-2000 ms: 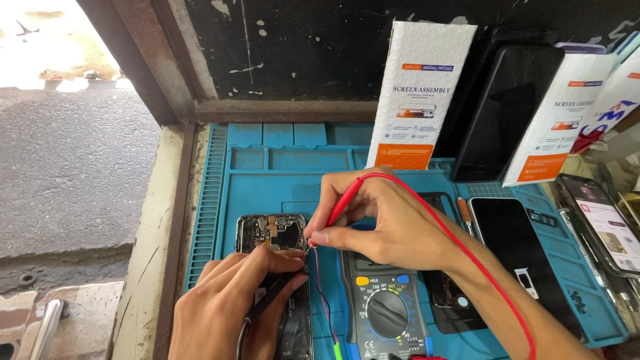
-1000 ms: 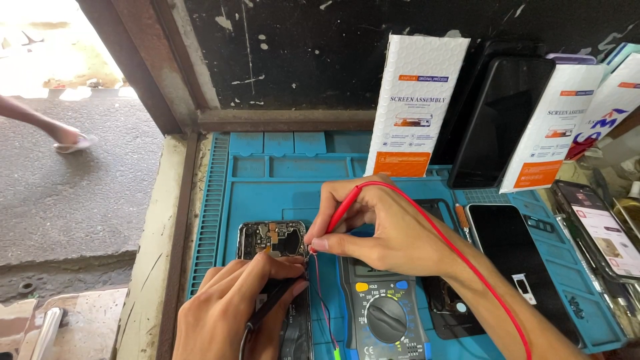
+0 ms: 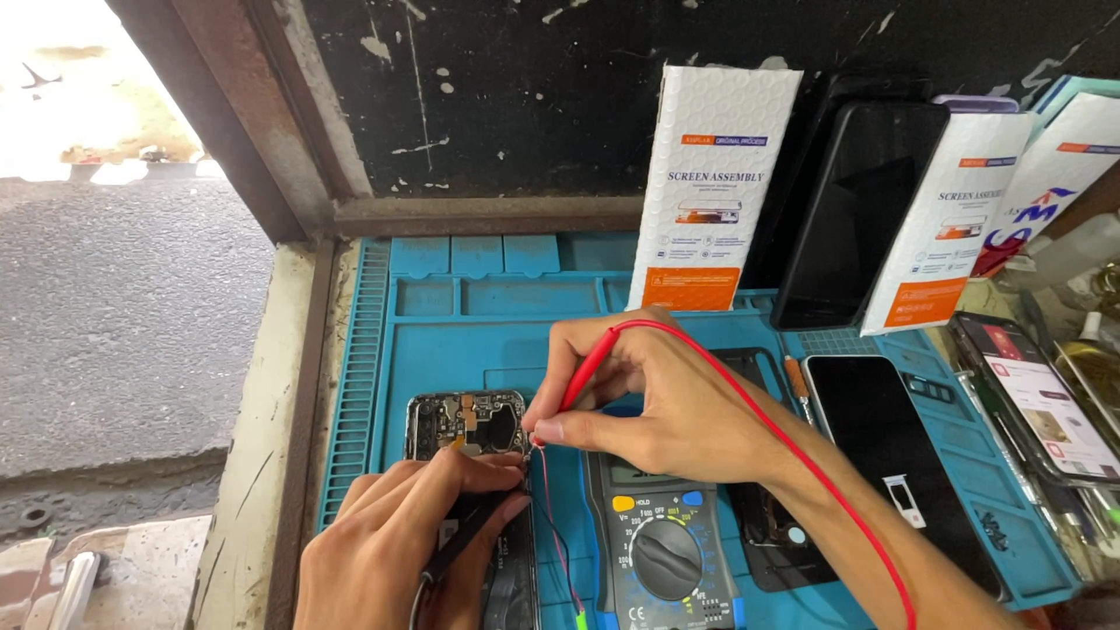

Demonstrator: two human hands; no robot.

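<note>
An opened smartphone [image 3: 472, 420] with its circuit board exposed lies on a blue silicone repair mat [image 3: 490, 350]. My left hand [image 3: 411, 534], over the phone's lower part, holds a black test probe [image 3: 464, 529]. My right hand [image 3: 639, 411] grips a red test probe [image 3: 588, 367] at the phone's right edge, its fingertips close to those of the left. Thin red and dark wires [image 3: 553, 525] run down from between the fingertips to a green-tipped end. The probe tips are too small to make out. Beneath my right wrist, a digital multimeter [image 3: 665, 560] is partly covered; its display is mostly hidden.
White screen-assembly packets [image 3: 713, 192] and a black phone [image 3: 862, 210] stand upright at the back. Right of the multimeter lie a dark phone part [image 3: 779, 560], a screwdriver [image 3: 798, 385] and a black-faced phone [image 3: 901, 464]. A lit phone [image 3: 1041, 394] is at the far right. A metal frame [image 3: 306, 350] borders the mat's left.
A passer-by's leg and foot, visible at the left one second ago, have gone from view. Both hands keep nearly the same place at the phone.
</note>
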